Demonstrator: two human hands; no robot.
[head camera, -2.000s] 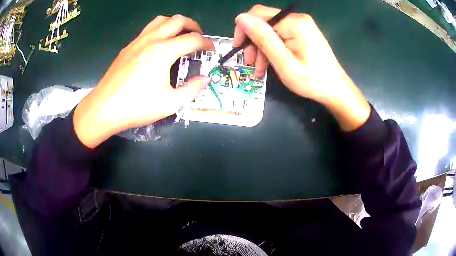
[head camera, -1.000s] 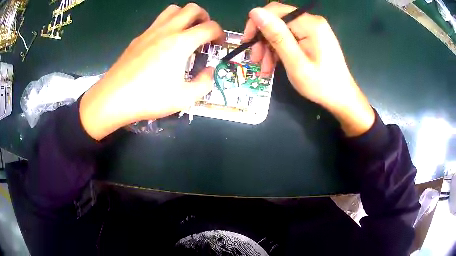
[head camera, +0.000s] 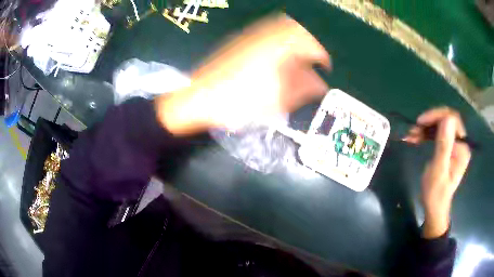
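The white open socket housing lies on the dark green bench, its green circuit board and inner parts showing. A white cord leaves its left side, beside a crinkled clear plastic bag. My left hand is blurred, up and left of the housing and off it; whether it holds anything cannot be told. My right hand is right of the housing, apart from it, with the dark thin tweezers between its fingers.
Loose brass contact strips lie at the top left. Stacked white housings with bagging stand at the far left. A black parts bin with gold pieces is low at the left. A worn cream rail runs along the top right, with brighter green beyond.
The view has turned towards the left. My left hand has come off the housing and moved up and left of it. My right hand has drawn away to the right with the tweezers.
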